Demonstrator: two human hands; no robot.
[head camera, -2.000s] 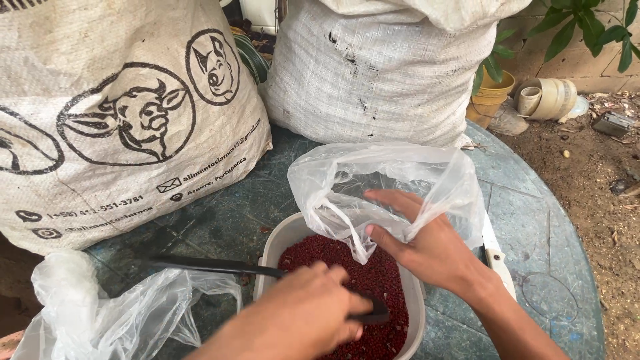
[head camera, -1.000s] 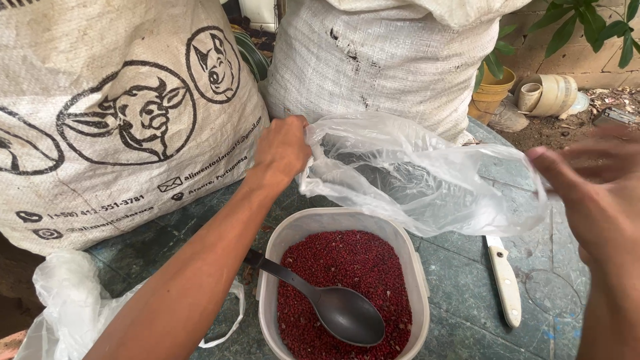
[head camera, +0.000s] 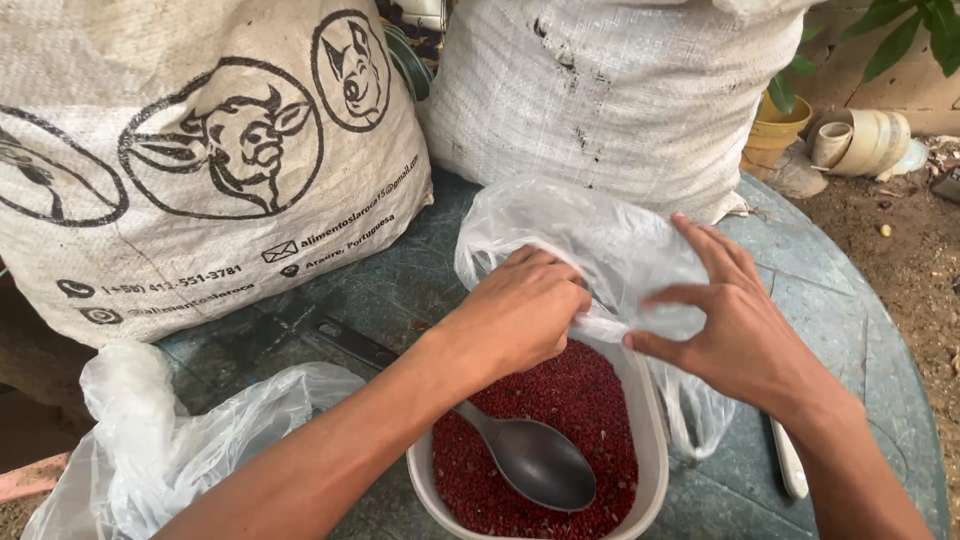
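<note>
My left hand (head camera: 525, 304) grips the gathered edge of a clear plastic bag (head camera: 547, 206) above the back of a plastic tub (head camera: 658, 450). My right hand (head camera: 720, 315), slightly blurred, has its fingers spread at the bag's right side, the thumb by the bunched edge; whether it pinches the film I cannot tell. Dark red grains or seeds (head camera: 517, 390) fill much of the tub. A black serving spoon (head camera: 544, 465) lies on them, its handle passing under my left forearm and out over the tub's rim.
A printed woven sack (head camera: 300, 45) stands at left and a white woven sack (head camera: 615, 97) behind the tub, both on a round green table (head camera: 847, 300). Another plastic bag (head camera: 142, 435) lies front left. A knife's white handle (head camera: 789, 457) shows beside my right forearm.
Both hands have come together over the tub's back edge with the bag, which was stretched wide between them a second ago. Two seconds ago my left hand was on the spoon, now released.
</note>
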